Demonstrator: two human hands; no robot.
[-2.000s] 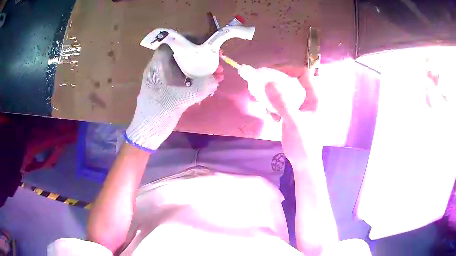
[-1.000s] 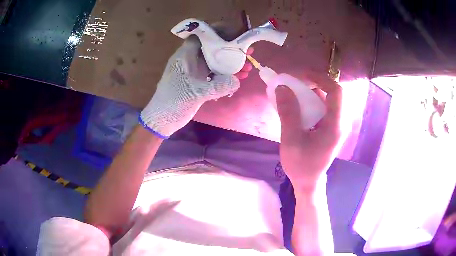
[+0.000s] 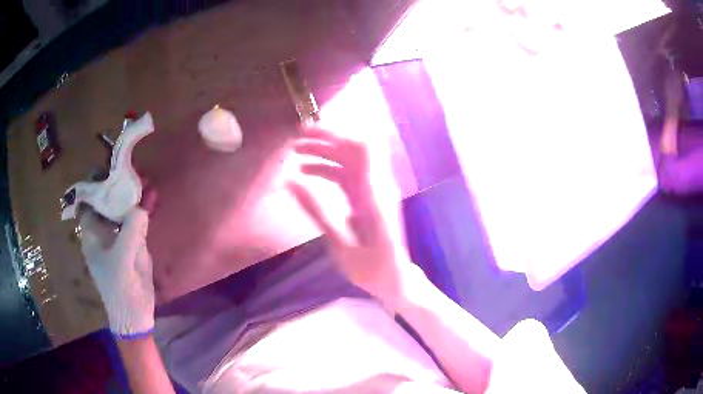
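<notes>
My left hand, in a white knit glove with a blue cuff edge, holds the white curved scooter body over the left part of the cardboard mat. The body's red tail light points away from me. My right hand is bare, blurred and empty, with fingers apart, over the glaring right edge of the mat. The white glue bottle lies on the mat between my hands, beyond them.
The stained brown cardboard mat covers the bench. A narrow gold-brown tool lies beyond my right hand. A small red and black item lies at the far left. The white parts tray glares at right, with pale small parts at its far end.
The glue bottle has left my right hand and lies on the mat. My right hand has opened. The view has swung right, so the scooter body and left hand appear further left.
</notes>
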